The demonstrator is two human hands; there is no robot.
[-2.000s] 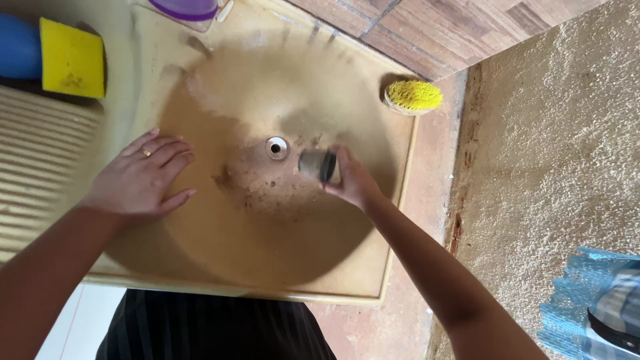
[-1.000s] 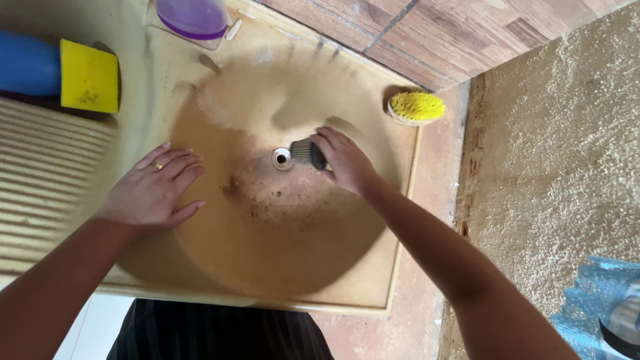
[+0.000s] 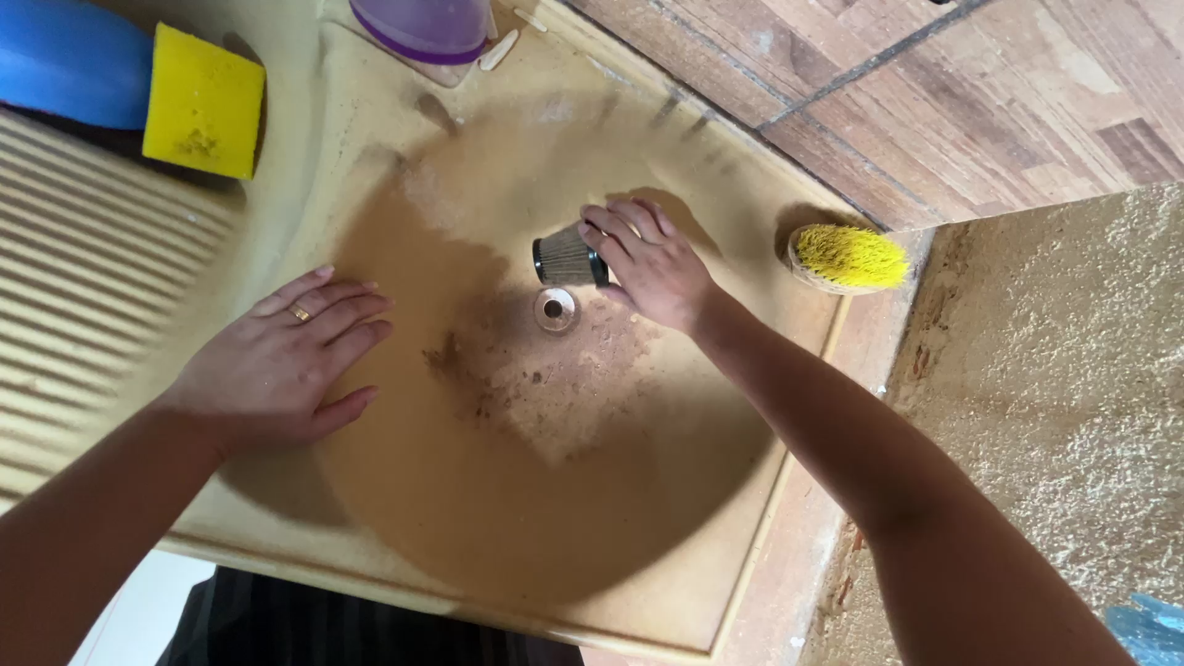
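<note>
My right hand (image 3: 652,264) holds a small pleated filter (image 3: 566,257) with black end rims by its wider end, tilted on its side. It is over the basin of a beige sink (image 3: 518,546), just above the metal drain (image 3: 555,310) as seen in the view. Dark grit and brown dirt lie around the drain. My left hand (image 3: 287,361), with a ring on one finger, rests palm down on the basin's left rim, fingers spread and holding nothing.
A yellow sponge (image 3: 203,102) leans by a blue container (image 3: 69,60) at the upper left, above the ribbed washboard (image 3: 83,296). A purple container (image 3: 425,23) stands at the back rim. A yellow-bristled brush (image 3: 846,257) sits at the right corner, near the tiled wall (image 3: 925,102).
My right hand has moved the filter from beside the drain to behind it, toward the back of the basin. My left hand stays at the left rim.
</note>
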